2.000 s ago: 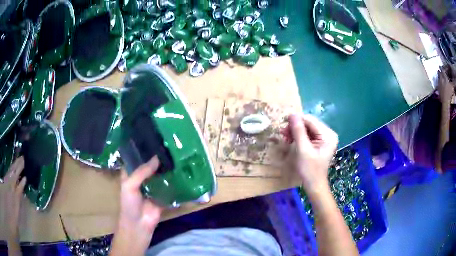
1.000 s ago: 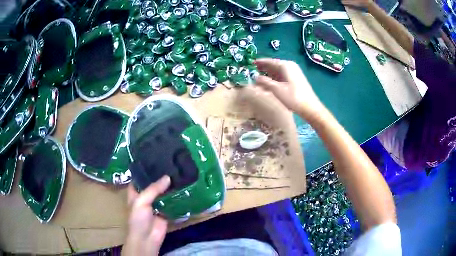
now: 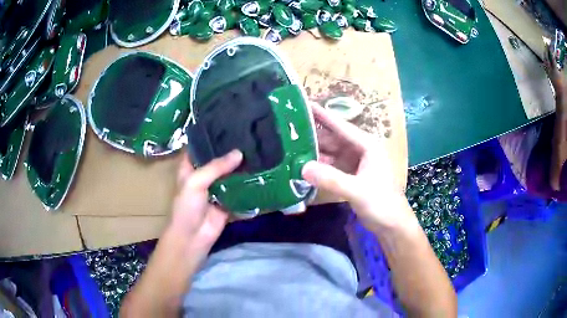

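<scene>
A glossy green car body shell (image 3: pixel 292 136) with a pale rim and dark recess is held up over the bench's front edge. My left hand (image 3: pixel 208 189) grips its lower left side, thumb over the dark recess. My right hand (image 3: pixel 354 168) is at its lower right edge, thumb and fingers pressing a small green fitting (image 3: pixel 301 181) with a silver-white face against the shell. The fitting is partly hidden by my thumb. The white oval glue dish (image 3: pixel 343 108) sits on the stained cardboard pad (image 3: pixel 375 118), behind my right hand.
Small green fittings (image 3: pixel 283 15) are heaped at the back. Other green shells (image 3: pixel 127 102) lie at left, one (image 3: pixel 452 18) at back right. Cardboard (image 3: pixel 130 192) covers part of the green bench (image 3: pixel 457 93). A blue bin (image 3: pixel 475 230) of fittings is below right, another below left.
My right hand has come back from the fitting heap to the shell and now holds a fitting on its lower right edge. The view has shifted, so the bench items appear higher.
</scene>
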